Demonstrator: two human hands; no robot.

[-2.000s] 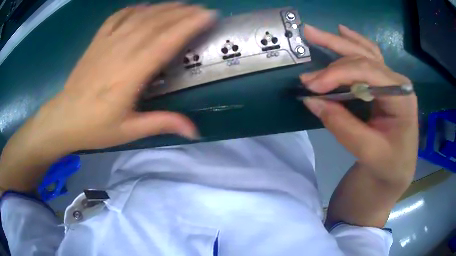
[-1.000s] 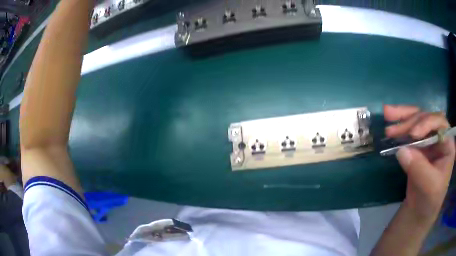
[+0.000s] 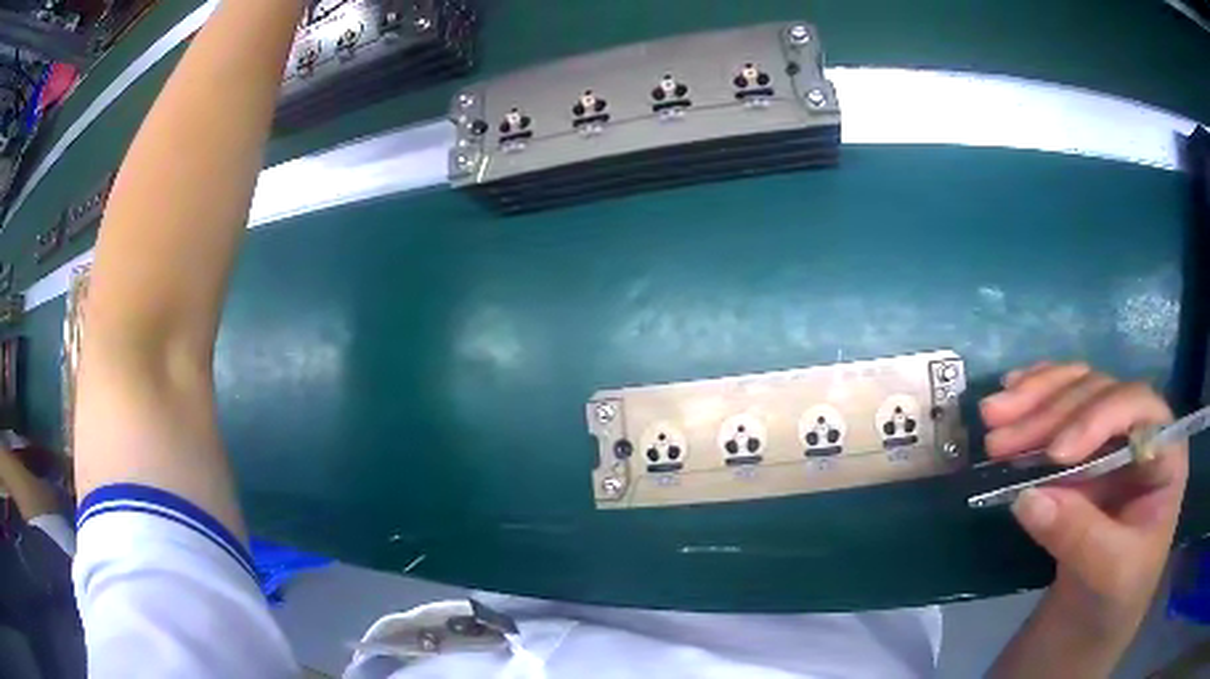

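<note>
A silver fixture plate (image 3: 783, 464) with four stations of dark holes lies flat on the green bench near its front edge. My right hand (image 3: 1095, 464) is just right of the plate's right end and holds tweezers (image 3: 1101, 467) with a yellowish wrap, tips pointing left and not touching the plate. My left arm (image 3: 166, 292) reaches far forward at the left. My left hand is cut off by the top edge of the picture.
A stack of fixture plates (image 3: 637, 120) stands behind on the white stripe (image 3: 995, 117). Another plate stack (image 3: 378, 66) is at the back left, beside my forearm. Part of another person (image 3: 40, 497) shows at the left edge. Blue plastic (image 3: 285, 568) is below the bench.
My left hand has gone from over the plate to forward out of view. The view has shifted, showing the plate stacks. My right hand still holds the tweezers.
</note>
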